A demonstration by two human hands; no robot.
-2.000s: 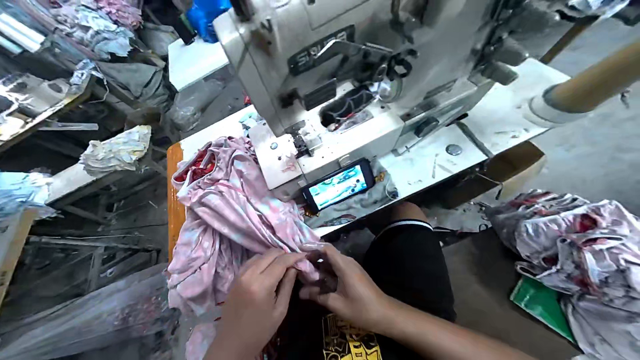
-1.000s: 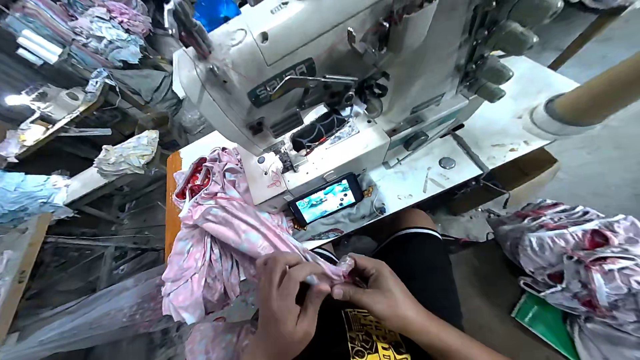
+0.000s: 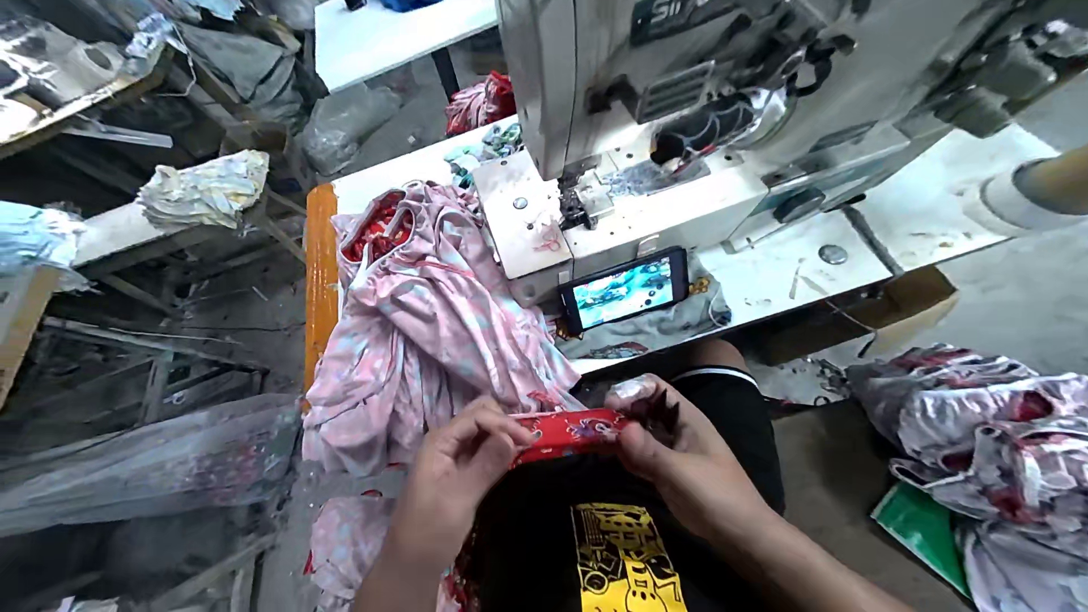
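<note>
Between my two hands, above my lap, a strip of red patterned fabric (image 3: 568, 432) is stretched. My left hand (image 3: 466, 459) pinches its left end, and my right hand (image 3: 671, 438) grips the right end, with a pale wrap on one finger. Pink patterned garments (image 3: 442, 314) with red inside lie just beyond my left hand, draped over the table edge. An industrial sewing machine (image 3: 646, 204) stands beyond my hands. A phone with a lit screen (image 3: 625, 289) leans at the front of its bed, on a grey cloth (image 3: 663, 327).
Bundled garments (image 3: 1003, 442) and a green packet (image 3: 922, 531) lie at the right. An open cardboard box (image 3: 858, 314) sits under the white tabletop (image 3: 790, 272). On the left are a pale cloth stack (image 3: 204, 189) and plastic sheeting (image 3: 170, 467). A red bundle (image 3: 480, 104) lies behind the table.
Pink fabric was between my fingers before; now a red patterned strip shows there. My hands have moved apart.
</note>
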